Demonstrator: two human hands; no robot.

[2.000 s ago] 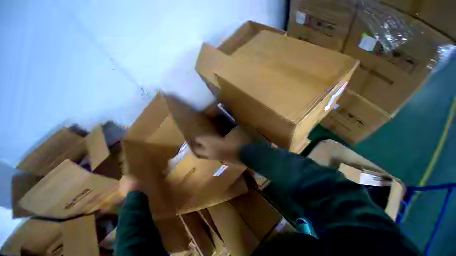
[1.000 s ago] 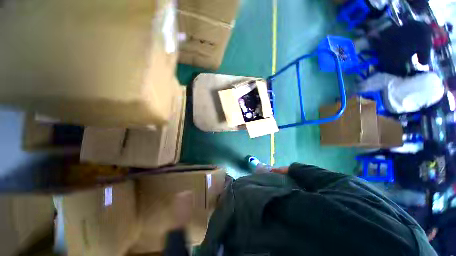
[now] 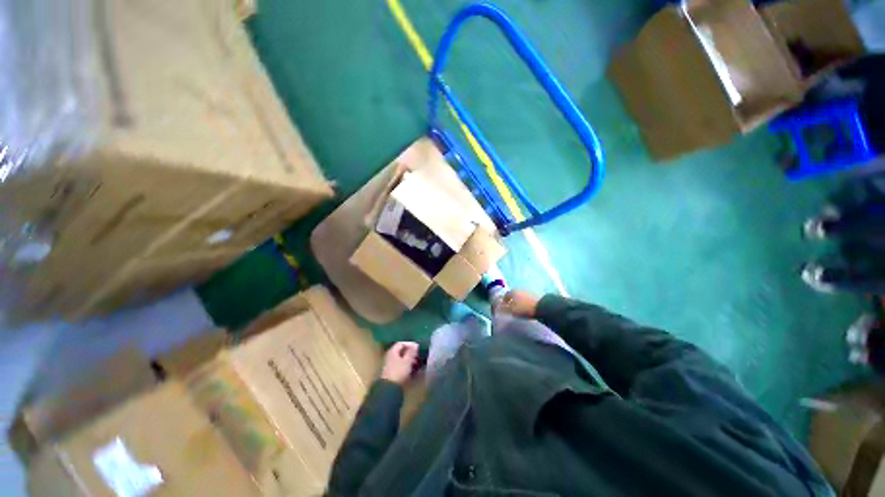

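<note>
A small open carton [image 3: 390, 272] stands on the trolley deck [image 3: 340, 238] in front of me, its flaps spread. Dark parts with some pale spots [image 3: 423, 241] show inside it. My left hand [image 3: 400, 361] is low beside my body, fingers curled, below the trolley's near edge; a small dark patch lies at its fingers and I cannot tell whether it is held. My right hand [image 3: 520, 304] hangs by my leg, right of the carton and not touching it; its fingers are blurred.
The trolley's blue tubular handle [image 3: 573, 112] rises on the far right side. Large stacked cartons [image 3: 184, 194] stand at the left, more cartons [image 3: 301, 388] at the lower left. An open carton [image 3: 679, 87], a blue stool [image 3: 825, 136] and people's feet [image 3: 820, 277] are at the right.
The view has turned away from the wall cartons toward the trolley, which now shows larger and more central. My left hand has moved from the cartons to beside my body.
</note>
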